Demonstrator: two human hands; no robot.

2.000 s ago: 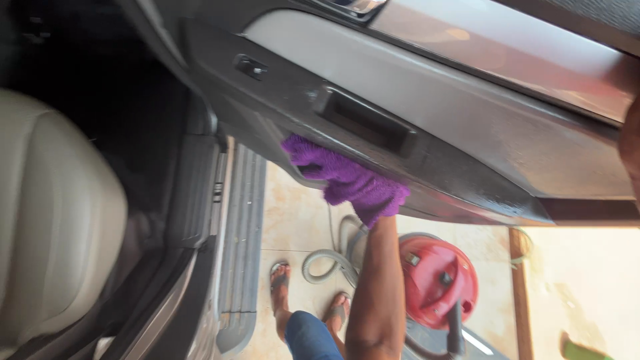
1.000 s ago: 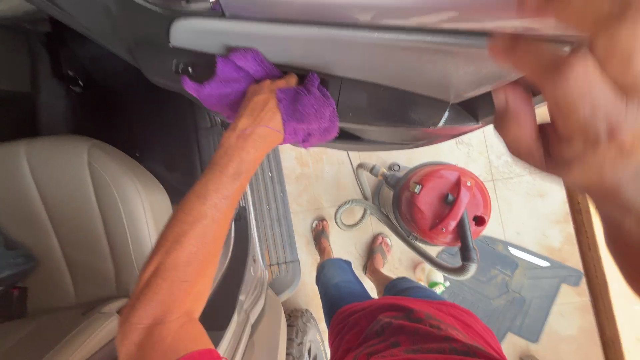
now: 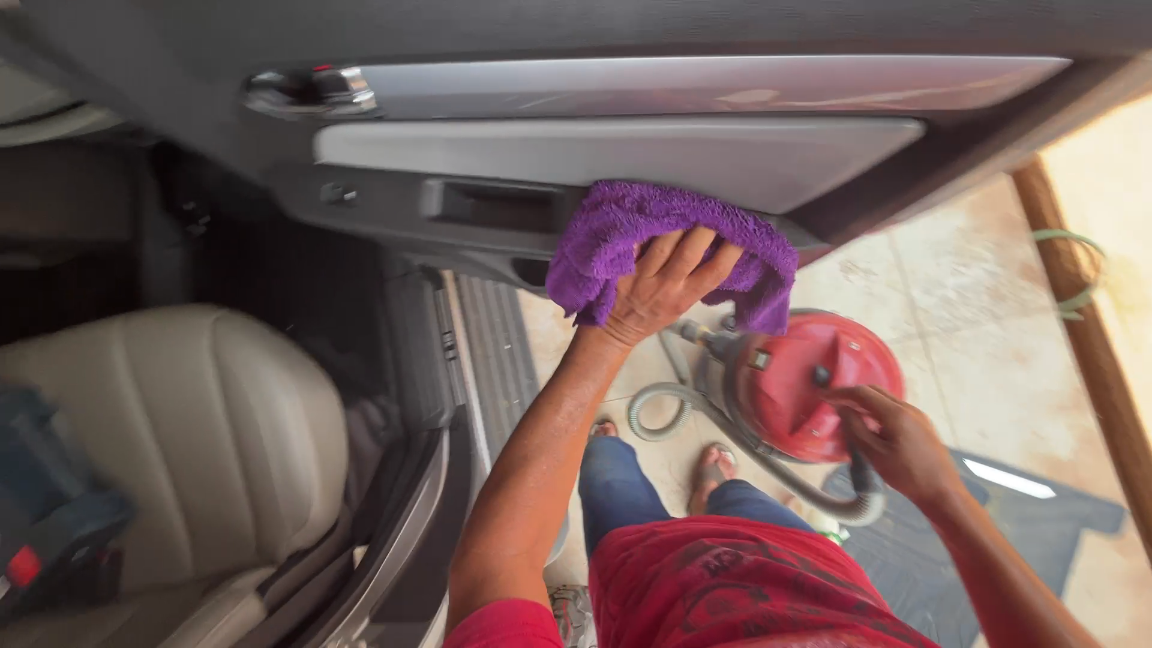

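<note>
My left hand (image 3: 670, 279) presses a purple microfiber cloth (image 3: 603, 234) against the armrest of the car's door panel (image 3: 360, 202), just right of the pull-handle recess (image 3: 499, 207). Part of the cloth hangs below the armrest. My right hand (image 3: 886, 432) is held at the lower right, in front of the red vacuum cleaner, with its fingers bent and nothing visible in them. Whether its fingertips touch one another is hard to tell. A chrome inner door handle (image 3: 310, 92) and a window switch (image 3: 338, 193) are on the panel to the left.
A red canister vacuum cleaner (image 3: 792, 382) with a grey hose (image 3: 661, 412) stands on the tiled floor. A dark floor mat (image 3: 972, 540) lies beside it. At left are a beige leather car seat (image 3: 243, 432) and the side step (image 3: 495, 351). A wooden post (image 3: 1080, 297) is at right.
My left hand has moved right along the door panel with the cloth. My right hand, raised near the door one second ago, is now lower, in front of the vacuum cleaner.
</note>
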